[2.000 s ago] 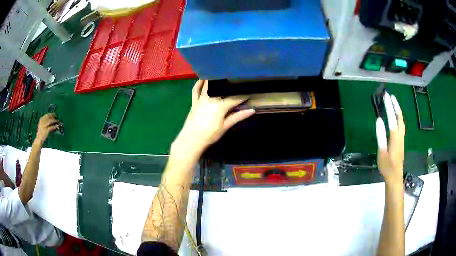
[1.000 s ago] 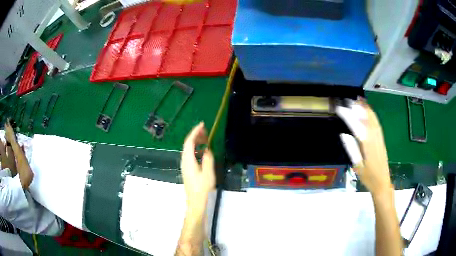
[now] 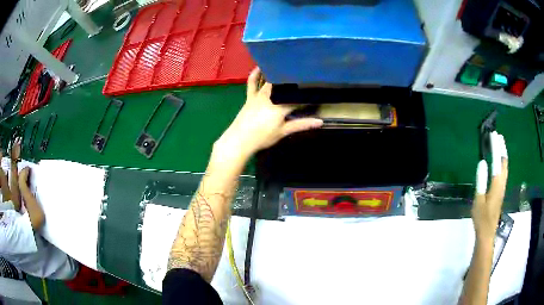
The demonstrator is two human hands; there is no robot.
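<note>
A dark-bordered phone case lies on the gold-tan press fixture in the black tray. My left hand reaches in from the left, thumb and a finger closed around the case's left end, which they partly hide. My right hand, with white finger cots, is right of the tray. Its fingertips are on a thin dark case frame, tilted nearly edge-on over the green bench. How firmly they grip it is hard to see.
The blue press head overhangs the tray. Case frames lie left; a red tray is behind them. A case lies under my right wrist. The start panel is in front; the control box right. A person's arm is far left.
My left hand has moved from beside the tray to the fixture's left end. My right hand has left the fixture's right end and moved right, now with a dark frame at its fingertips.
</note>
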